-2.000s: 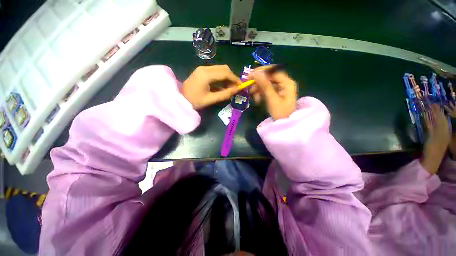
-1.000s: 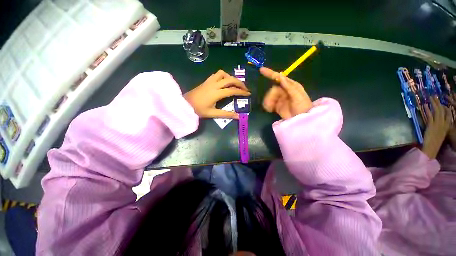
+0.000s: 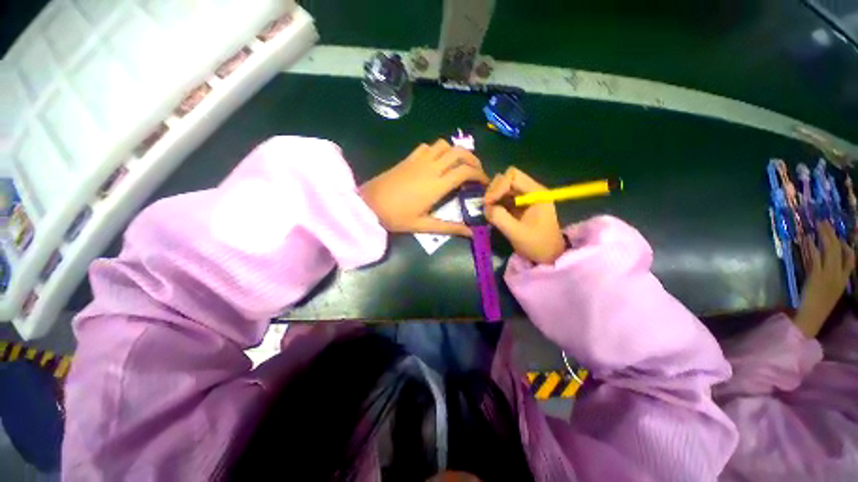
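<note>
A smartwatch (image 3: 485, 273) with a purple strap lies lengthwise on the dark-green bench, its strap end towards me. My left hand (image 3: 423, 188) lies over its upper part, fingers and thumb against the watch body. My right hand (image 3: 529, 218) holds a yellow marker (image 3: 569, 192) at the watch's screen; the dark end points right and the tip is hidden by the fingers. A white paper label (image 3: 434, 235) lies partly under my left hand.
White trays (image 3: 94, 85) with pockets of watch bodies stand at the left. A clear, shiny round object (image 3: 387, 85) and a blue watch-like object (image 3: 506, 113) lie near the pale strip (image 3: 602, 87). At the right, a neighbour's hand (image 3: 828, 273) touches several strapped watches (image 3: 786, 226).
My right hand has come down from the right to the watch, and the marker has swung to nearly level. My left hand stays on the watch, now at a slight slant.
</note>
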